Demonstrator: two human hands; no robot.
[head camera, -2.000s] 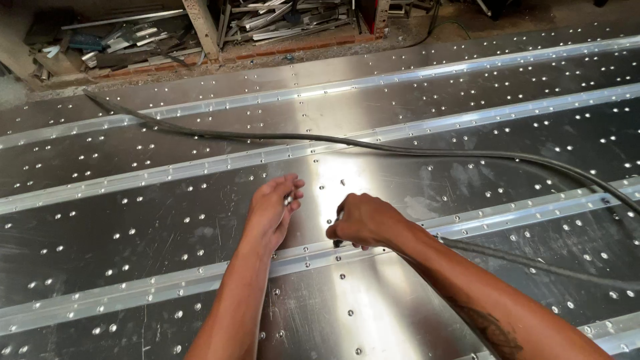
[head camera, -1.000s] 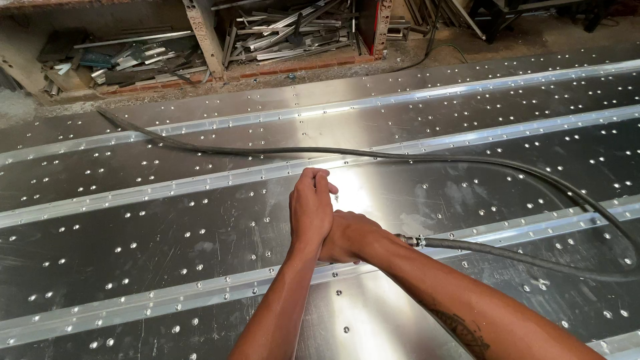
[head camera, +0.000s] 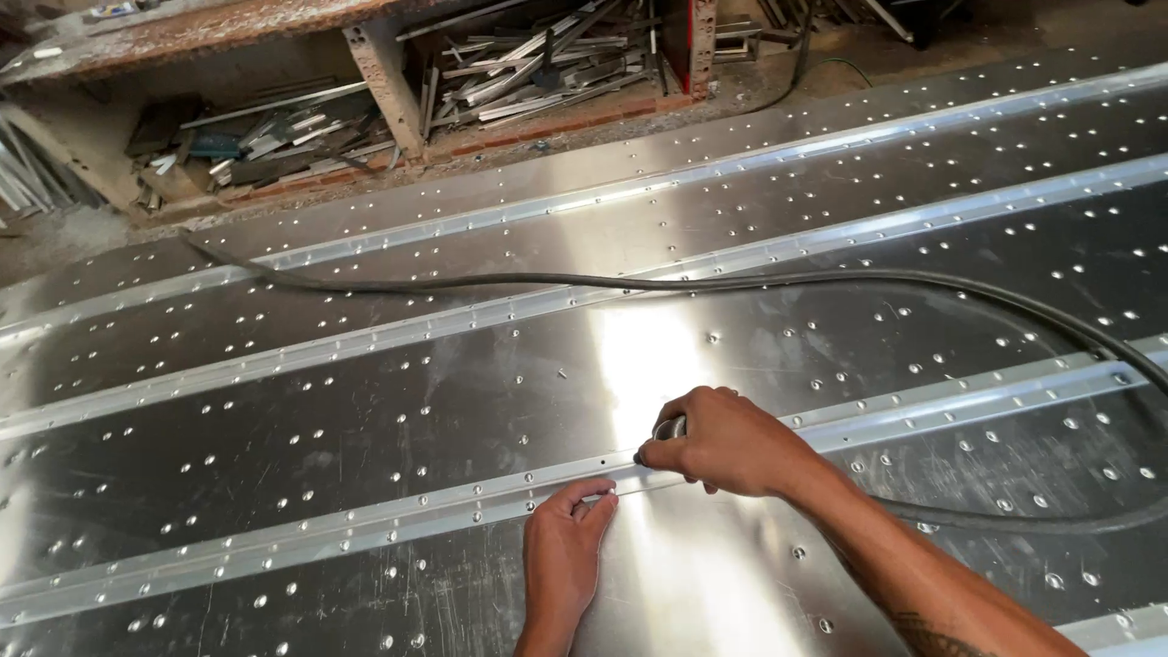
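Observation:
My left hand (head camera: 568, 547) rests low at the centre, thumb and forefinger pinched on a small shiny rivet (head camera: 612, 493) at the near edge of an aluminium rail (head camera: 392, 516). To its upper right, my right hand (head camera: 730, 443) is wrapped round a dark, rounded tool (head camera: 672, 427), mostly hidden by the fingers; its exact kind cannot be told. A black hose (head camera: 1004, 522) emerges from beneath my right forearm. An open hole (head camera: 603, 462) shows in the rail between the hands. Rows of rivets dot the sheet metal panel (head camera: 474, 383) around the rails.
The black hose loops at the right and runs across the panel (head camera: 547, 279). Further parallel rails (head camera: 365, 342) cross the sheet. A small loose pin-like piece (head camera: 563, 372) lies on it. Beyond the far edge, a shelf unit (head camera: 388, 91) holds metal offcuts (head camera: 547, 68).
My hands, close together and overlapping one second ago, are now apart. My left hand has come down to the near rail, and the tool in my right hand shows more.

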